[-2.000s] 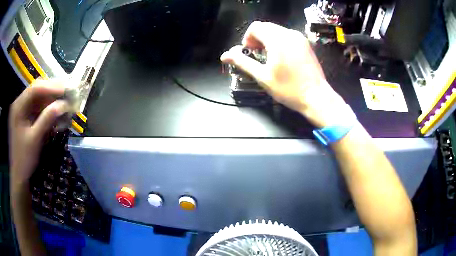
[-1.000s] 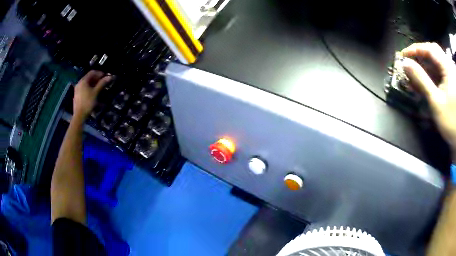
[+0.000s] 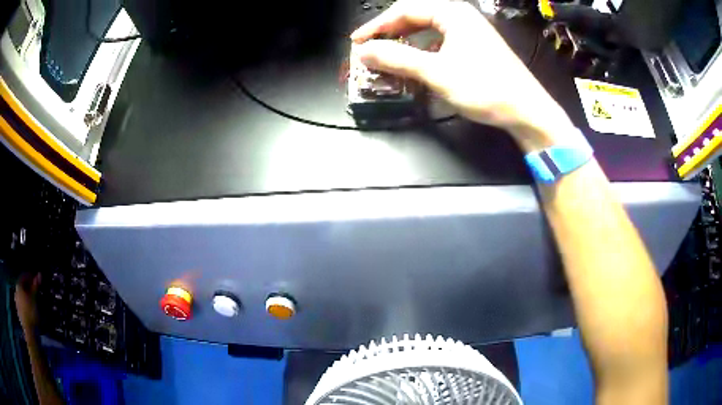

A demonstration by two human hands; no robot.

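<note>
The fixture, a black block with a silvery top, stands on the black table. My right hand is over it from the right, with thumb and forefinger bent close together at its upper left edge. Whether they grip a part is hidden by the fingers and glare. My left hand is small, dark and cut off near the left edge, beside the left-hand pocket tray; its fingers and any part in them cannot be made out.
A thin black cable curves over the table. The grey panel has a red emergency stop, a white button and an orange button. A white fan is at bottom centre. A warning label lies right.
The view has swung back from the left tray to the fixture. My left hand, earlier raised with a pale part and then over the tray, is now low at the left edge. My right hand stays at the fixture.
</note>
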